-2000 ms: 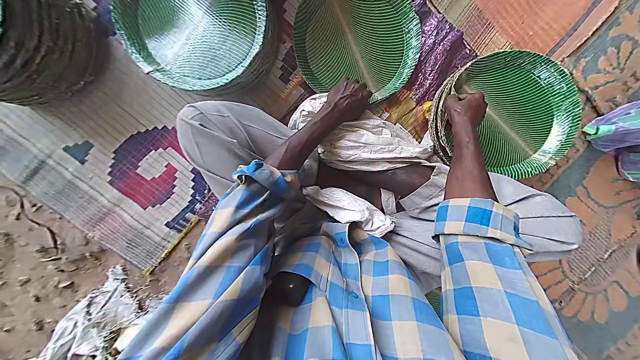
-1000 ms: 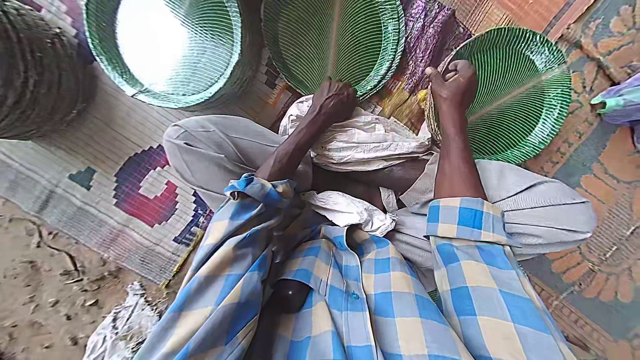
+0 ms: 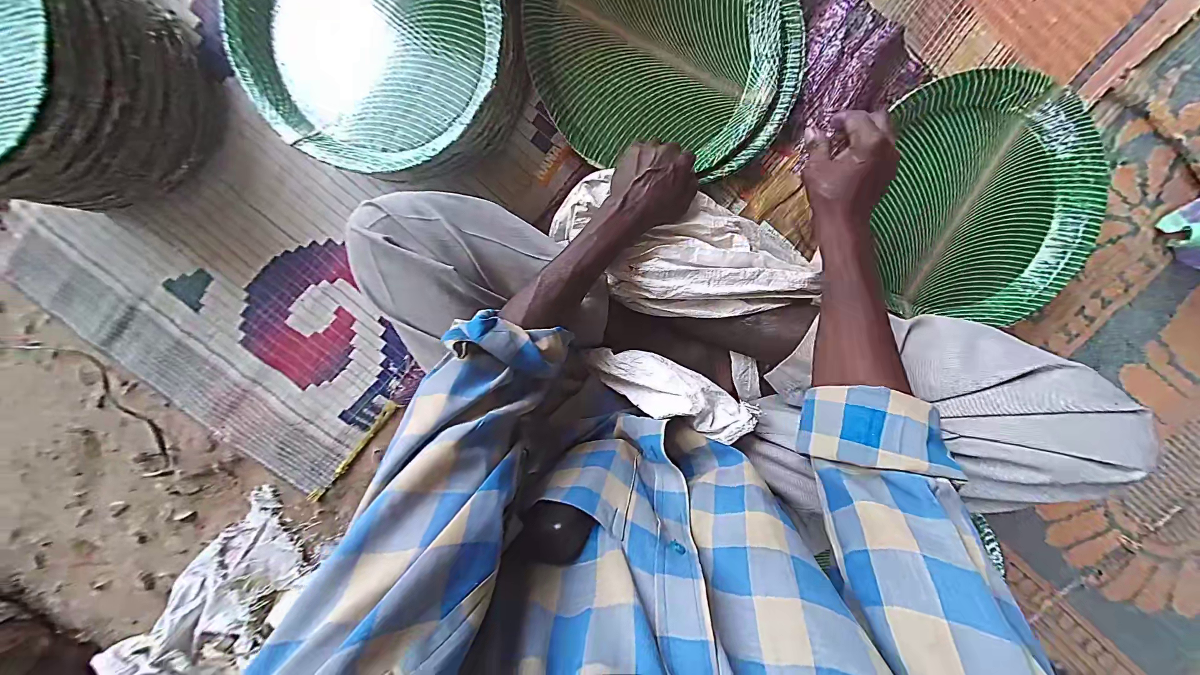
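Note:
My left hand [image 3: 656, 183] has its fingers curled at the near rim of a round green leaf-patterned plate [image 3: 647, 84], which lies over another plate; whether it grips the rim is hidden. My right hand [image 3: 851, 161] is raised with bent fingers beside the left rim of another green leaf-patterned plate [image 3: 994, 197]; what its fingers hold, if anything, I cannot make out. A crumpled white woven cloth [image 3: 712, 267] lies over my lap between the two arms.
A tall stack of green plates [image 3: 427, 84] stands at the upper left, and a second stack [image 3: 112, 112] at the left corner. Purple plastic wrapping [image 3: 853, 70] lies between the plates. A patterned woven mat [image 3: 216, 356] borders bare soil, with a white torn sack [image 3: 225, 581] on it.
My right hand was over the right plate's left part two seconds ago and is now up at its left rim. My left hand stays near the rim of the middle plate.

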